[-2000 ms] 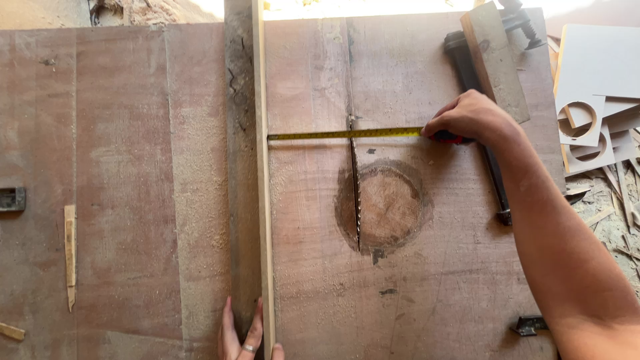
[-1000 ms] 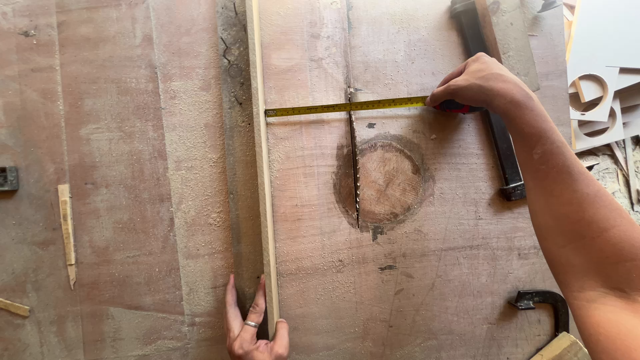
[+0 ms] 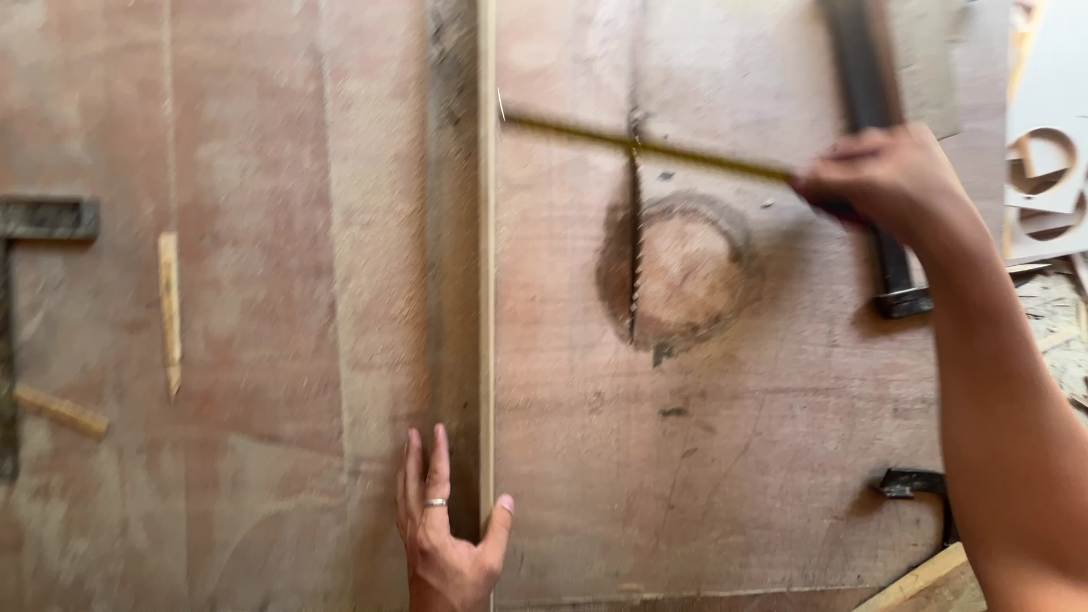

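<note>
My right hand (image 3: 875,174) is closed around a tape measure, mostly hidden in the fingers. Its yellow blade (image 3: 714,158) stretches left across the plywood table top, over the upper part of a saw blade (image 3: 636,246) that stands out of a slot. The blade's end lies close to a long straight board (image 3: 487,280) with a pale edge; blur hides whether they touch. My left hand (image 3: 455,535) straddles the near part of this board, thumb on its right side and fingers on its left, gripping it. A round inset patch (image 3: 688,263) surrounds the saw slot.
A dark metal clamp (image 3: 897,280) lies at the upper right, and another clamp (image 3: 918,484) at the lower right near a wood piece (image 3: 922,582). On the left are a clamp (image 3: 47,219) and two wood slivers (image 3: 170,306). Cut panels (image 3: 1050,229) and offcuts lie beyond the right edge.
My right hand has moved nearer, so the tape, which ran nearly straight across, now slants down toward it. The tape's end no longer clearly meets the board. My left hand stays at the board.
</note>
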